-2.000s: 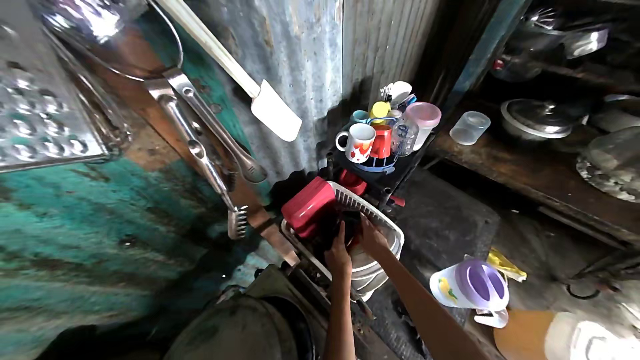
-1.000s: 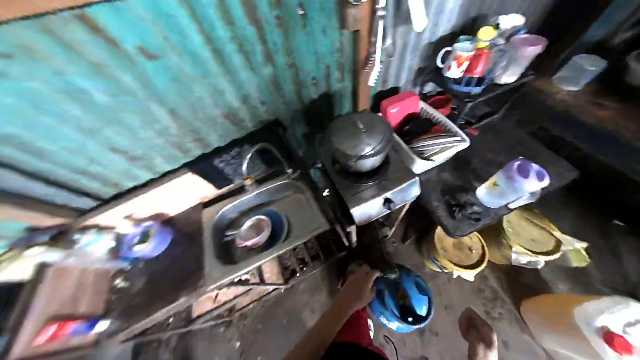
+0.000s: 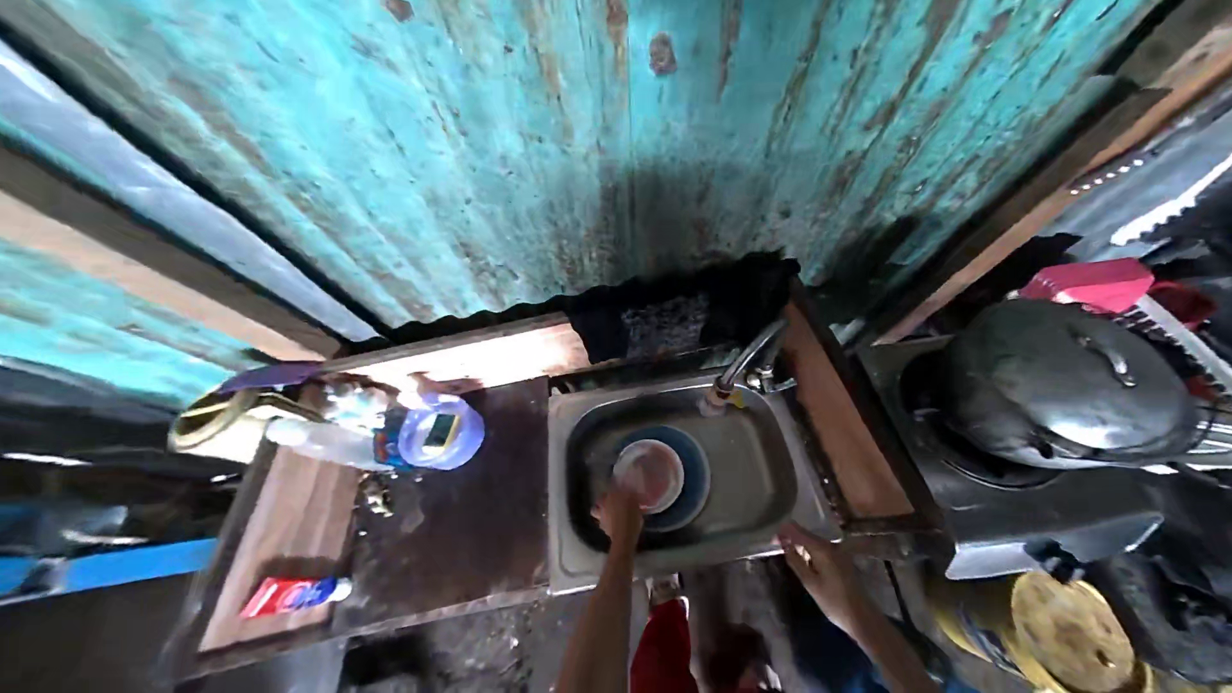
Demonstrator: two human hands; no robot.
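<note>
A stainless steel sink [image 3: 751,472] is set in the counter below me. Inside it a small pale bowl with a pinkish inside [image 3: 650,474] rests in or over a larger blue basin [image 3: 691,462]. My left hand [image 3: 619,515] is at the near-left rim of the small bowl; whether its fingers grip the rim is too blurred to tell. At the sink's front right edge is my right hand [image 3: 810,563], fingers apart, holding nothing. A curved metal faucet [image 3: 756,356] rises at the back of the sink, its spout over the basin side.
Left on the dark counter [image 3: 472,539] are a purple tub with a sponge [image 3: 464,431], a clear plastic bottle [image 3: 322,443] and a red and blue tube [image 3: 296,595]. At right, a large lidded pot [image 3: 1059,380] sits on a stove. Yellow buckets [image 3: 1068,630] stand below it.
The view has swung left to the sink. My left hand has left the blue round object near the floor and moved to the small bowl. My right hand is now at the sink's edge.
</note>
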